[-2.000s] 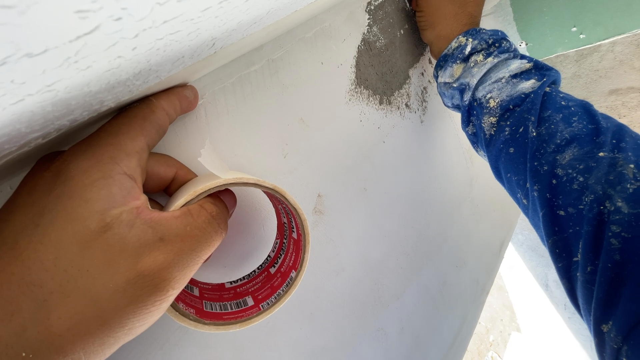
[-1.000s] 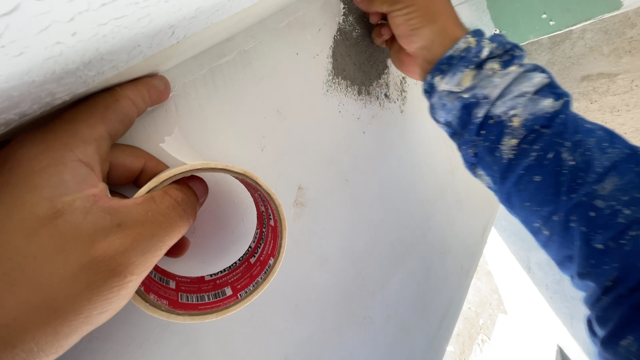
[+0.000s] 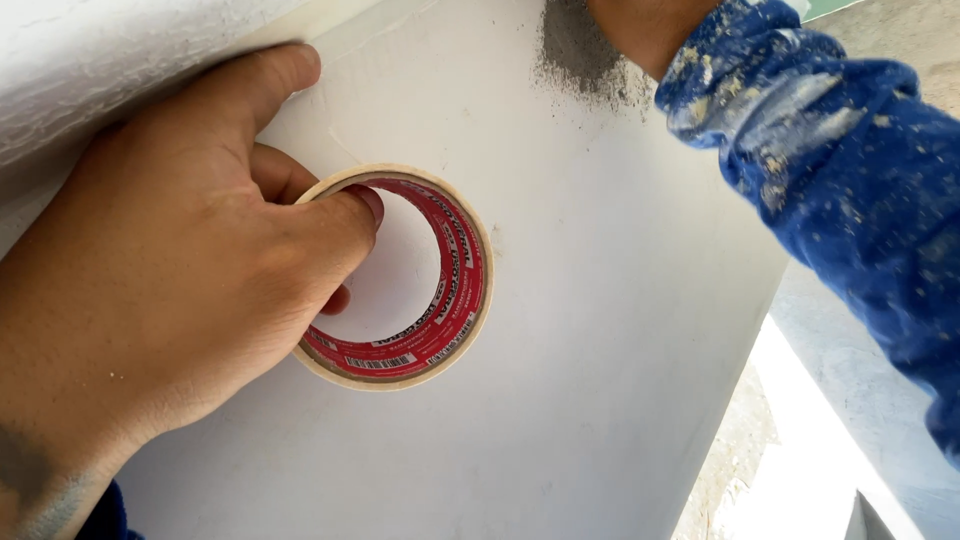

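My left hand [image 3: 202,225] grips a roll of masking tape [image 3: 480,300] with the thumb through its core, which is red inside with printing. Its index finger rests on the white wall surface [image 3: 570,322], just under a textured white edge. At the top right, my right hand [image 3: 649,30] is partly cut off by the frame; its fingers are out of sight, so what it holds cannot be told. It is beside a grey mortar-like patch [image 3: 581,56] on the wall. The blue sleeve [image 3: 817,142] on that arm is spattered with dried paint or plaster.
A rough white textured surface [image 3: 142,67] runs along the upper left, meeting the smooth wall at an angle. A green area [image 3: 825,6] shows at the top right edge. Beyond the wall's slanted right edge lie a speckled surface [image 3: 739,450] and bright light.
My right hand, whose curled fingers showed at the grey patch one second ago, is now mostly past the top edge. My left hand keeps hold of the tape roll.
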